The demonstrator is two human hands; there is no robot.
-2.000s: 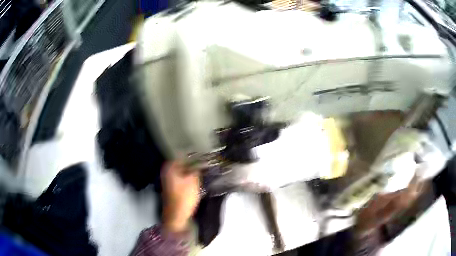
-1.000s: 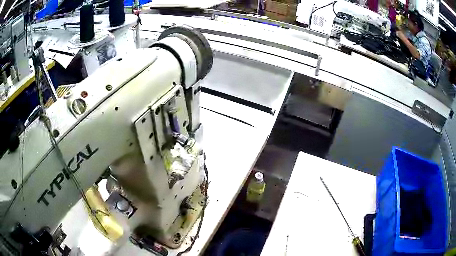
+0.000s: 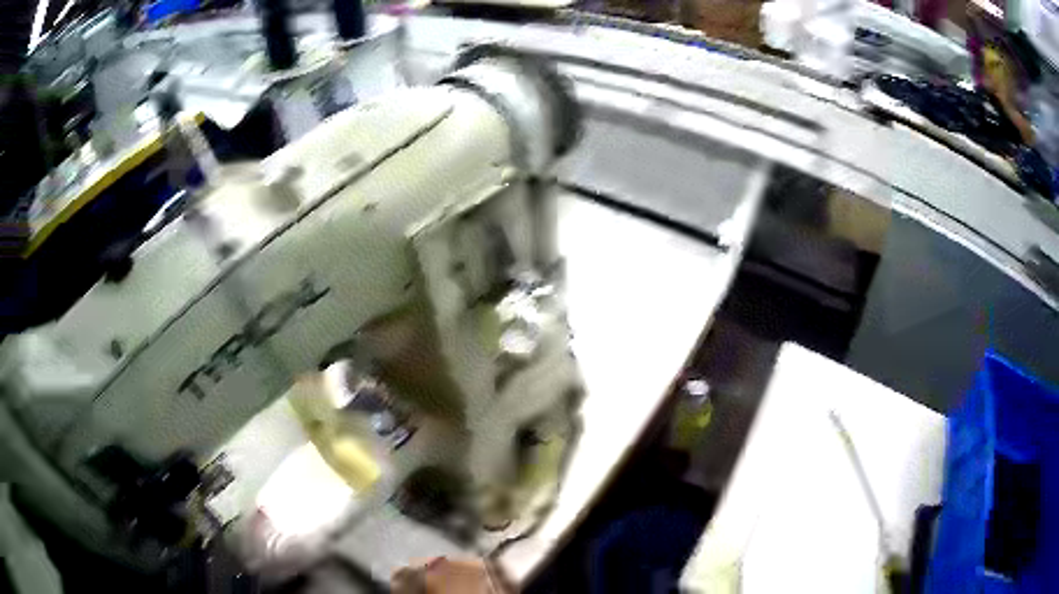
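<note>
The cream-white sewing machine [image 3: 267,302] marked "TYPICAL" fills the left half, blurred. Its dark needle-area parts [image 3: 151,499] are at the lower left. A yellow piece [image 3: 337,441] and a whitish sheet [image 3: 304,493] are under the arm. My right hand [image 3: 451,576] shows only as a blurred patch of skin cut off by the bottom edge, right of the sheet. Its fingers and anything in them cannot be made out. My left hand is not visible. No workpiece can be made out at the needle.
A blue bin [image 3: 970,487] with dark contents stands at the lower right. Beside it a thin tool [image 3: 859,470] lies on a white tabletop [image 3: 790,464]. A bottle [image 3: 693,412] stands in the dark gap between tables. Other sewing stations are behind.
Since one second ago, the machine and bin have shifted right in the picture, and part of my right hand has appeared at the bottom edge. Two seconds ago, both hands were in view.
</note>
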